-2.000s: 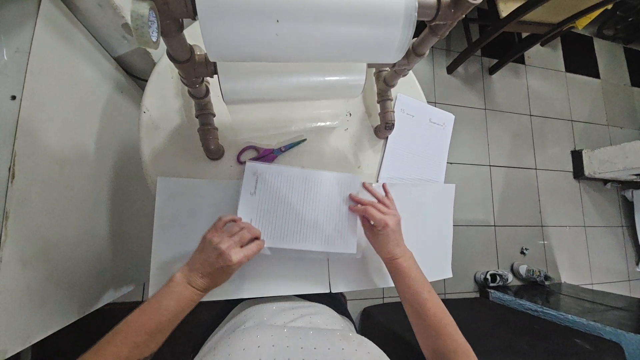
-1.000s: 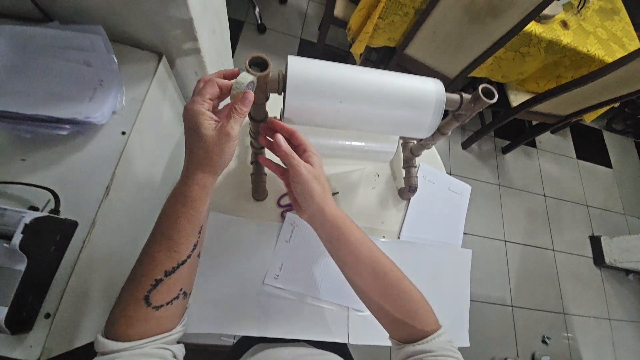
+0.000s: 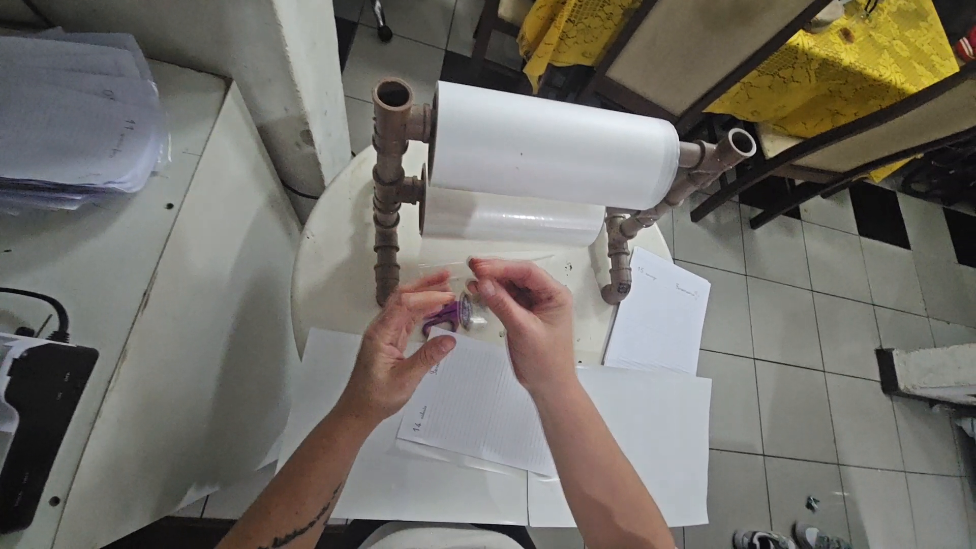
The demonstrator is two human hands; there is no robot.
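My left hand (image 3: 396, 351) is raised over the round table with its fingers apart. To its right my right hand (image 3: 530, 316) has thumb and forefinger nearly together; whether a bit of tape is between them cannot be told. Between the hands lie a roll of clear tape (image 3: 468, 311) and purple-handled scissors (image 3: 444, 316), partly hidden. Below them, lined paper sheets (image 3: 476, 404) with handwriting lie tilted on large white sheets (image 3: 633, 442). Behind the hands, a brown pipe stand (image 3: 387, 191) carries a white roll (image 3: 553, 145) above a clear film roll (image 3: 515, 217).
Another stack of paper (image 3: 659, 313) lies at the table's right edge. On the left, a white counter (image 3: 183, 99) bears a pile of sheets (image 3: 69, 114) and a black device (image 3: 46, 427). Chairs (image 3: 717, 46) and a yellow tablecloth (image 3: 846, 84) are at the upper right.
Both hands have come down from the stand's left post. The tape roll, in my left hand a second ago, now lies on the table by the scissors. The view has shifted since the first frame.
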